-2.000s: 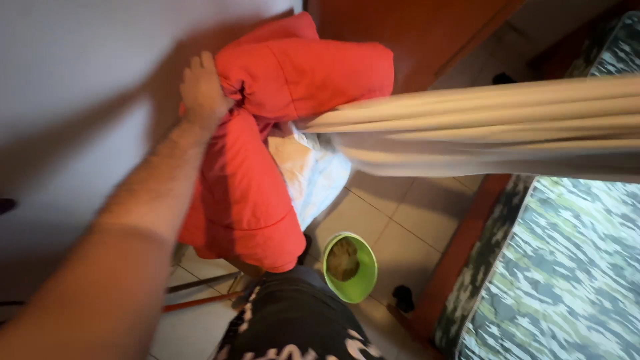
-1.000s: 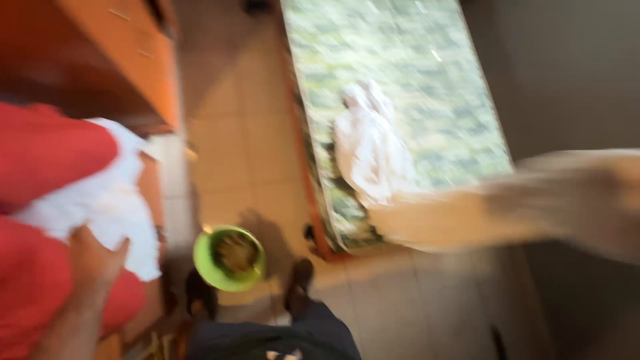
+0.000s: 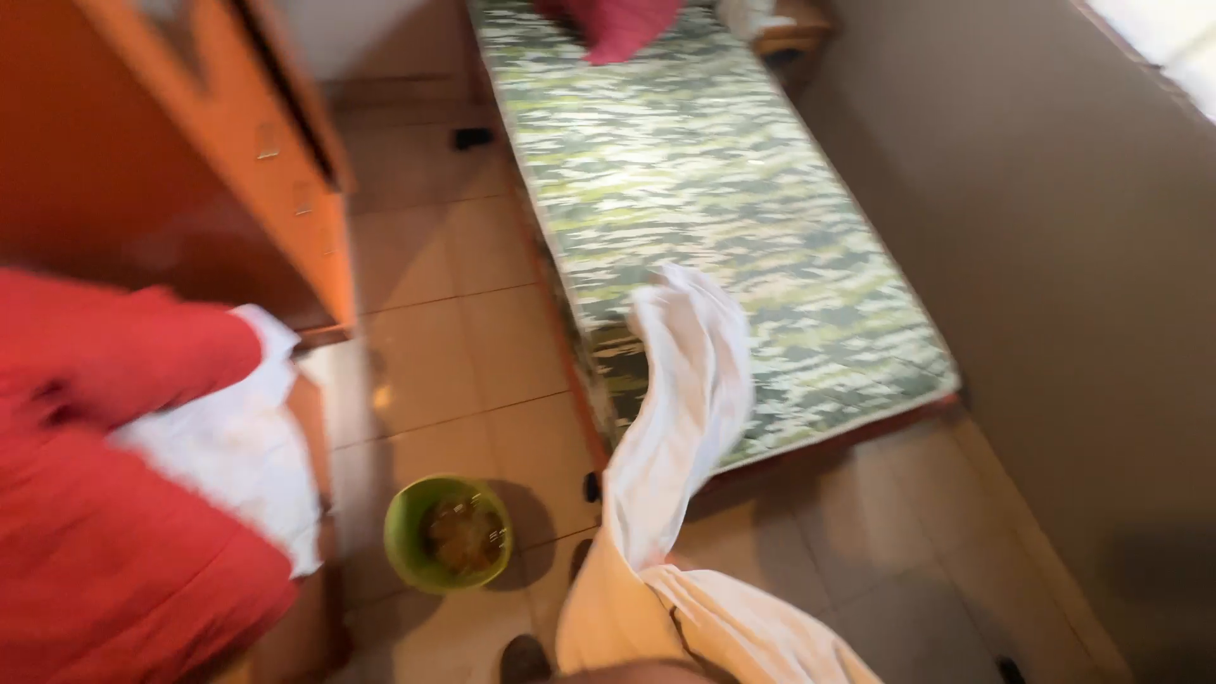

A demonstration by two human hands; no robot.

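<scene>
A long white and cream cloth (image 3: 679, 408) stretches from the lower end of a mattress (image 3: 703, 171) down to the bottom edge of the view, bunched and slightly twisted midway. A strip of skin crosses the cloth at the bottom edge; which arm it belongs to cannot be told. Neither of my hands is visible, so any grip on the cloth is hidden. At the left lies a thick red quilt (image 3: 142, 532), with a white cloth (image 3: 237, 456) showing from under it. The mattress has a green and white camouflage-like pattern.
A green bucket (image 3: 446, 534) with brownish contents stands on the tiled floor beside my feet. An orange-brown wooden cabinet (image 3: 199, 142) rises at the upper left. A dark pink cloth (image 3: 622, 28) lies at the mattress's far end. A grey wall (image 3: 1007, 237) borders the right.
The view has swung toward the mattress. My left hand, earlier on the red quilt and then by the white cloth, is out of view. The long cloth now hangs toward me, not toward the right.
</scene>
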